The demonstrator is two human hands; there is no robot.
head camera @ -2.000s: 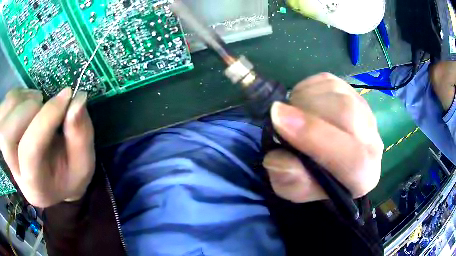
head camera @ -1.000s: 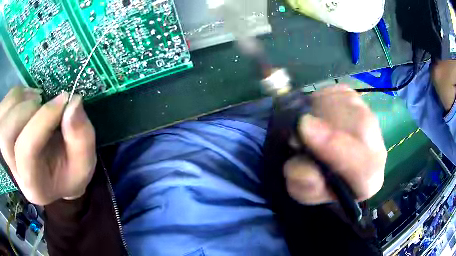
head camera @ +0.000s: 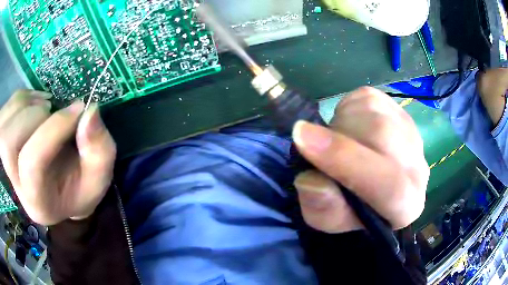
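Two green circuit boards (head camera: 161, 42) lie side by side at the upper left, covered with shiny solder dots. My left hand (head camera: 61, 158), at the left, pinches a thin silvery solder wire (head camera: 108, 64) between thumb and forefinger; the wire curves up over the boards. My right hand (head camera: 362, 161) grips the black handle of a soldering iron (head camera: 269, 80). Its metal shaft points up and left to the right board's upper right edge. The tip is blurred near the frame's top, and I cannot tell if it touches the board.
A grey tray (head camera: 267, 25) with solder crumbs lies right of the boards. A cream-yellow round container (head camera: 384, 14) and blue-handled pliers (head camera: 395, 53) stand farther right. Specks dot the dark green bench mat (head camera: 340, 55). Another person's arm (head camera: 493, 97) shows at the right edge.
Since one second ago the iron has moved left and up from over the tray to the right board's edge. The boards and my left hand have shifted slightly right.
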